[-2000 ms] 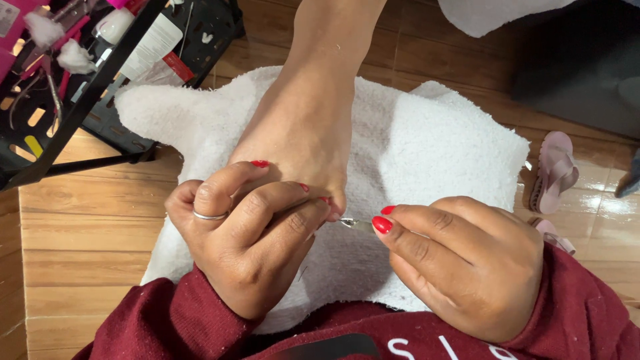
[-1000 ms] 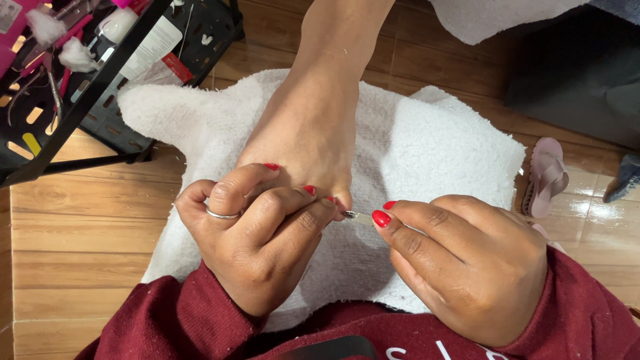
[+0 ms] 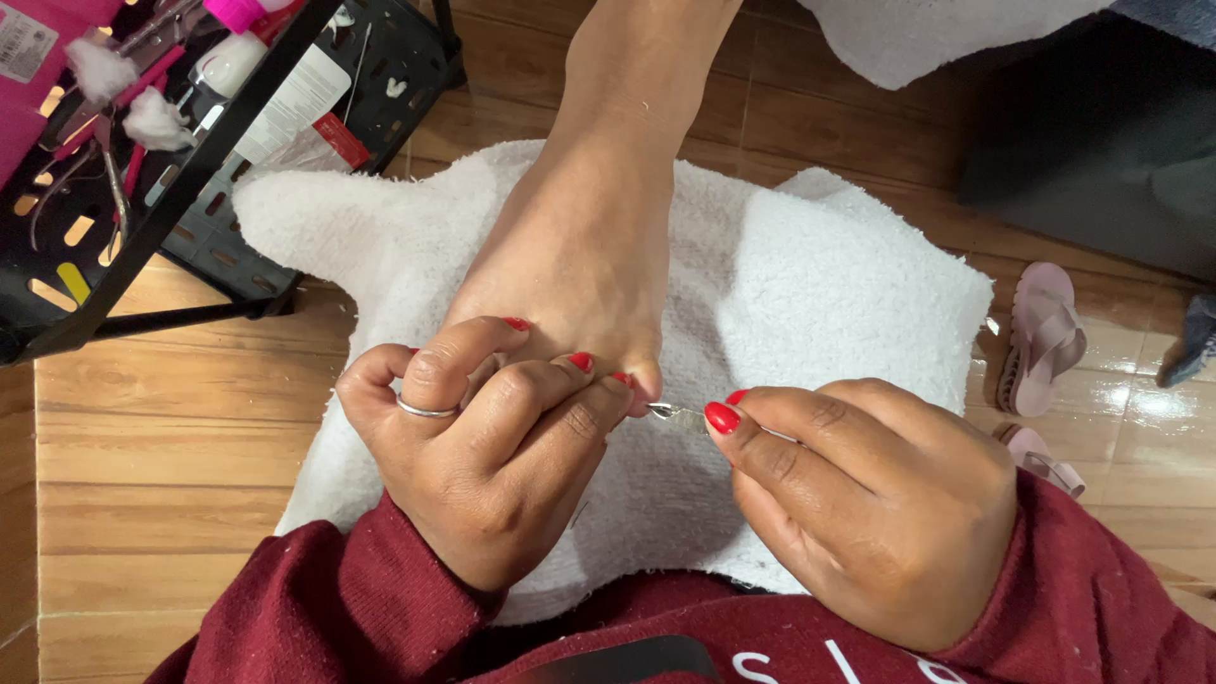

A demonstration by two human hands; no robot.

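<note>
Another person's bare foot (image 3: 579, 237) rests on a white terry towel (image 3: 807, 285) over my lap. My left hand (image 3: 503, 427), with a ring and red nails, is closed over the front of the foot and holds its toes. Between the thumb and fingers of my right hand (image 3: 855, 484) is a slim metal nail tool (image 3: 679, 416). Its small looped tip touches the outermost toe (image 3: 644, 380) at the nail. My fingers hide the other toes and most of the tool's handle.
At upper left a black slatted trolley (image 3: 214, 247) holds metal nippers (image 3: 112, 180), cotton tufts (image 3: 157, 121), a white bottle (image 3: 230, 65) and a yellow piece. Pink sandals (image 3: 1045, 332) lie on the wood-look floor at right. A dark box-like object (image 3: 1092, 152) stands at upper right.
Both hands stay at the same toe, with the tool's tip still against it. Only slight shifts of the fingers show.
</note>
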